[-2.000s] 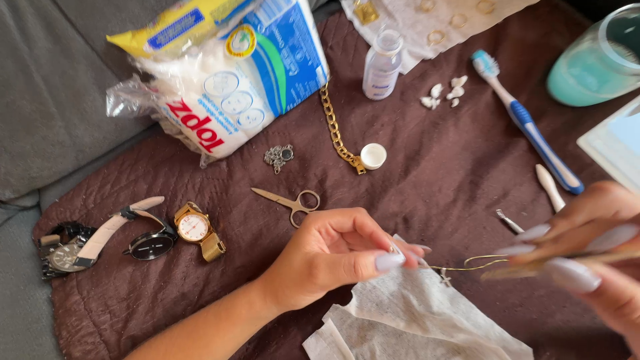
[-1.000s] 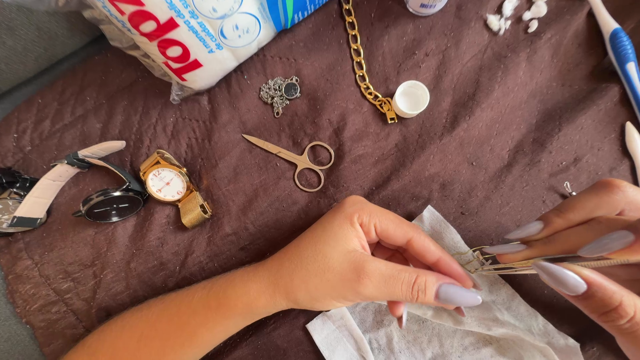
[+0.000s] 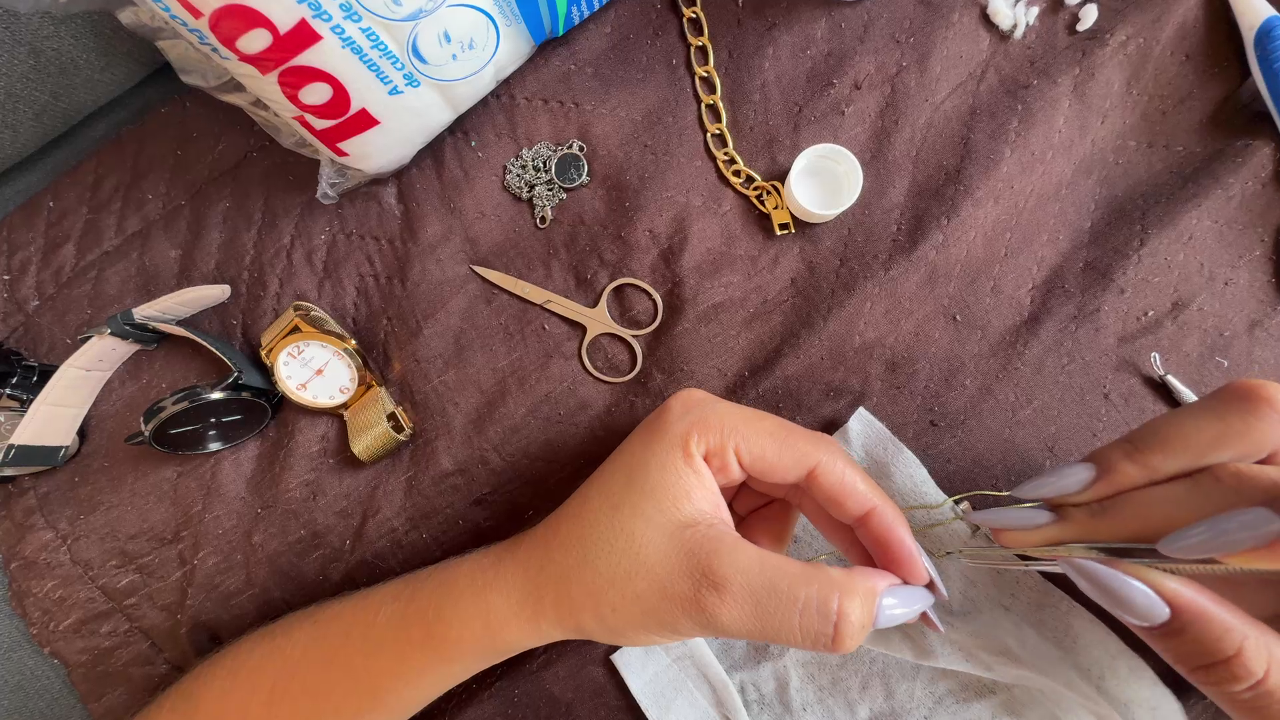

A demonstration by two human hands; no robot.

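My left hand [image 3: 740, 540] pinches a thin gold-coloured chain [image 3: 935, 522] between thumb and fingers, above a thin white cloth [image 3: 1010, 630]. From the right edge my right hand [image 3: 1180, 530] grips metal tweezers [image 3: 1040, 556], whose tips reach the chain close to my left fingertips. A small piece on the chain is partly hidden by my right nails. Small scissors [image 3: 590, 318] lie above my left wrist. A metal tool with a looped tip [image 3: 1175, 382] lies above my right hand.
On the brown quilted cover [image 3: 960, 300] lie a silver chain with a dark pendant [image 3: 569, 168], a gold link chain [image 3: 712, 105], a white cap [image 3: 824, 183], a gold watch [image 3: 318, 371] and a black watch [image 3: 210, 418]. A cotton bag [image 3: 400, 80] is at the top left.
The view has moved closer over the hands. My right hand has brought the tweezers to the chain near my left fingertips; two seconds ago a longer stretch of chain hung between the hands.
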